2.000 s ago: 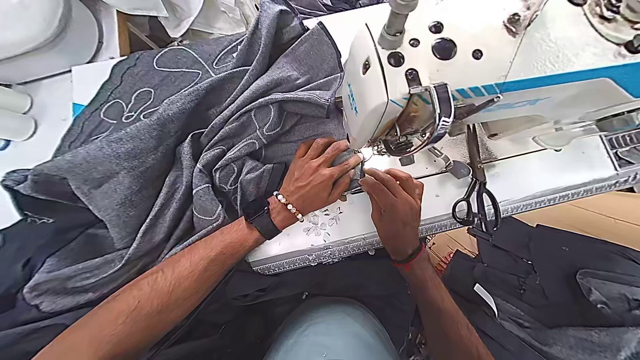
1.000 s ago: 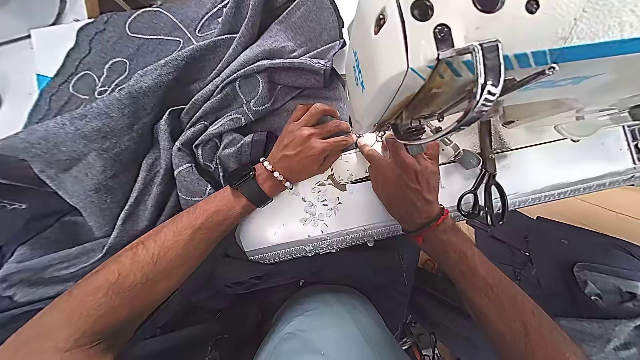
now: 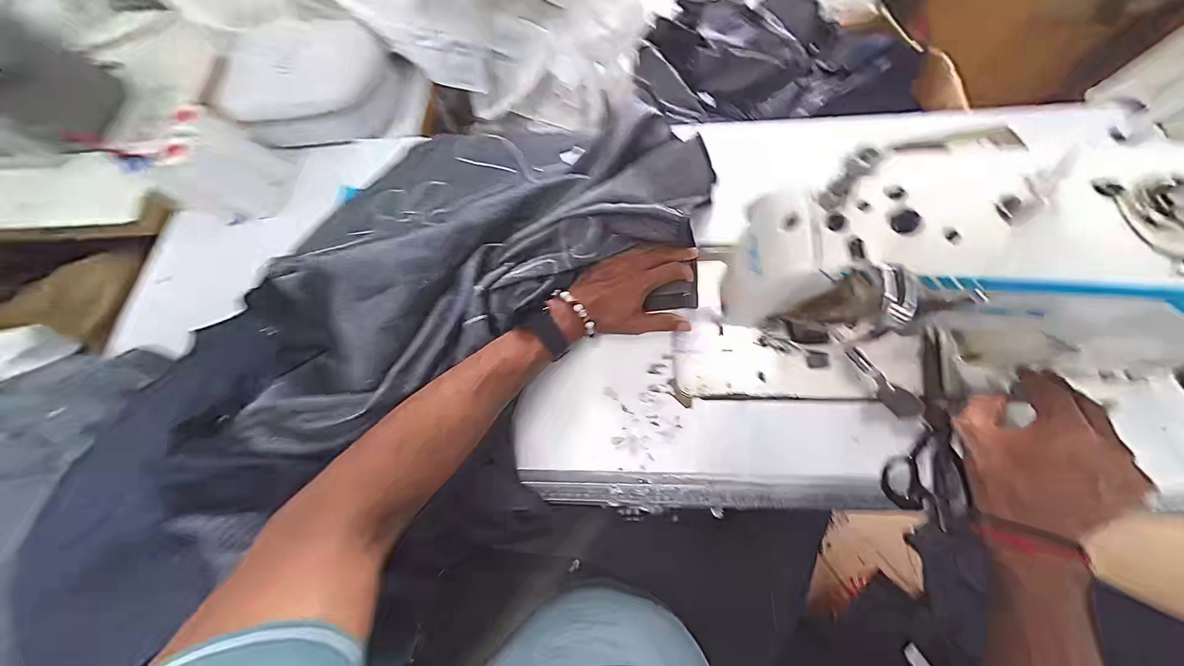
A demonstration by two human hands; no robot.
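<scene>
My left hand (image 3: 629, 291), with a dark watch and a beaded bracelet at its wrist, lies on the edge of a dark grey garment (image 3: 398, 287) with light stitched curves. Its fingers are spread, and a small piece of the cloth shows between them. To its right is the head of a white sewing machine (image 3: 786, 250). My right hand (image 3: 1050, 453), a red thread at its wrist, is beside black-handled scissors (image 3: 939, 462) at the front of the machine bed; the fingers are bent and blurred, and whether they touch anything is unclear.
The front edge of the sewing table (image 3: 666, 490) bears scraps of thread. Dark cloth hangs below it. White rounded pieces (image 3: 296, 74) and clear plastic lie at the back left, with a dark bundle (image 3: 777, 60) behind the machine. Dark fabric lies at the lower right.
My right hand has moved right, from beside the needle to near the scissors. My left hand has moved left with the garment's edge, away from the needle. The view has shifted and widened.
</scene>
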